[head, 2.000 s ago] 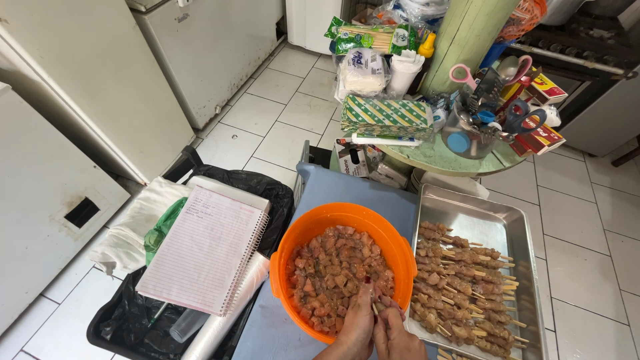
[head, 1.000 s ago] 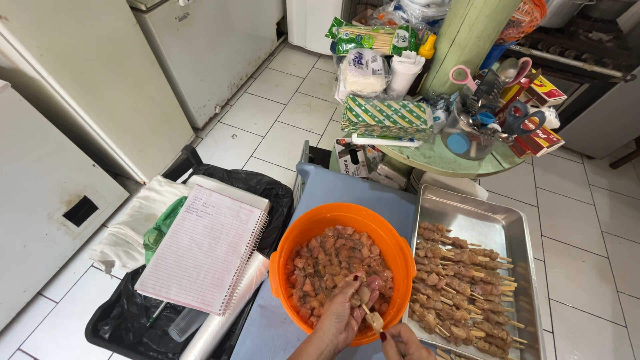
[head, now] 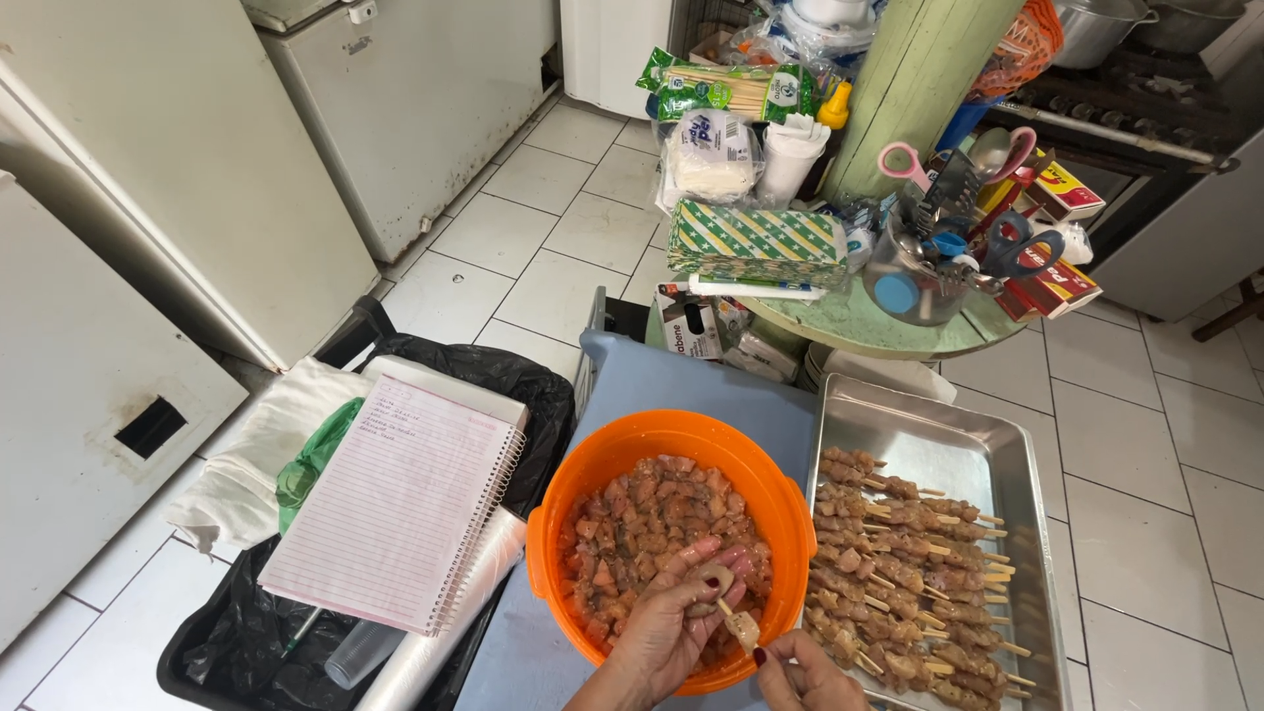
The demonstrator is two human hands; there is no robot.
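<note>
My left hand is over an orange plastic bowl of seasoned raw meat cubes, palm up, with a piece of raw meat between its fingers. A wooden skewer runs from that piece to another meat cube nearer my right hand. At the bowl's lower right edge, my right hand has its fingertips closed at the skewer's near end. Many loaded meat skewers lie stacked in a metal tray on the right.
A spiral notebook with writing rests on a black crate at left, beside a plastic film roll. Behind the bowl, a green round table holds packaged skewers, a utensil container and scissors.
Two seconds ago both hands were close together at the bowl's lower edge. Since then they have come apart, and the left palm has turned up, with the skewer and meat in view.
</note>
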